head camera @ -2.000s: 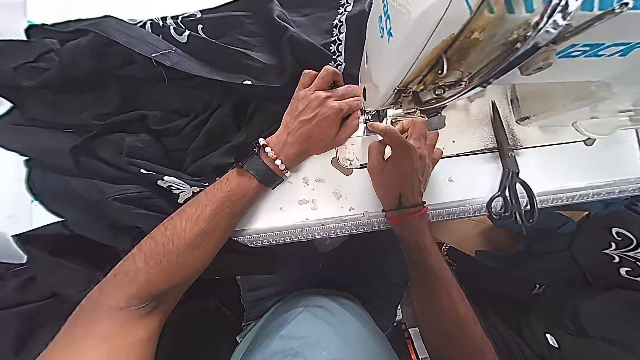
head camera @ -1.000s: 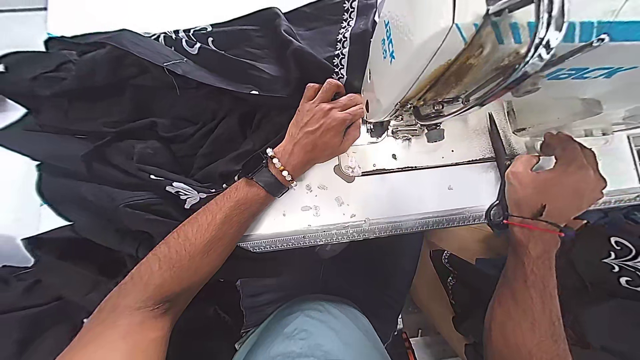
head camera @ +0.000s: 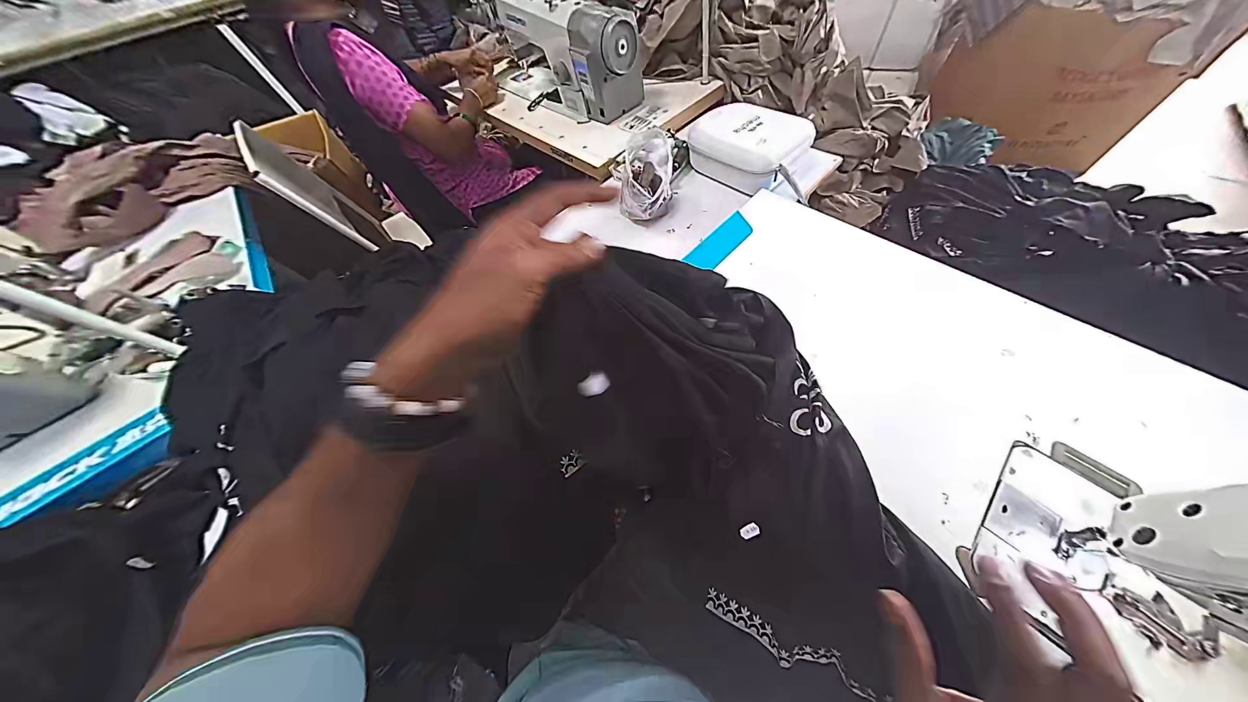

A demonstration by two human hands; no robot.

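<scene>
My left hand [head camera: 497, 283], blurred, is raised over black embroidered fabric [head camera: 682, 390], its thumb and forefinger apart at the upper edge of the cloth; whether it grips the cloth cannot be told. White embroidery and small white stickers show on the fabric, which hangs over my lap and the table edge. At the lower right, my right hand [head camera: 1014, 634] has its fingers spread beside the cloth, in front of the sewing machine [head camera: 1180, 536] and its metal needle plate [head camera: 1024, 507]. Nothing is seen held in it.
A white table [head camera: 936, 322] stretches behind the fabric. More black garments [head camera: 1063, 253] lie beyond its far edge. A white case [head camera: 751, 141] and a clear plastic container [head camera: 645, 180] stand at the back. Past them a person [head camera: 419, 107] works at another sewing machine [head camera: 585, 58].
The view has swung far to the left. My left hand has left the needle area and is over the cloth. My right hand, earlier at the scissors, is now near the machine head with fingers spread.
</scene>
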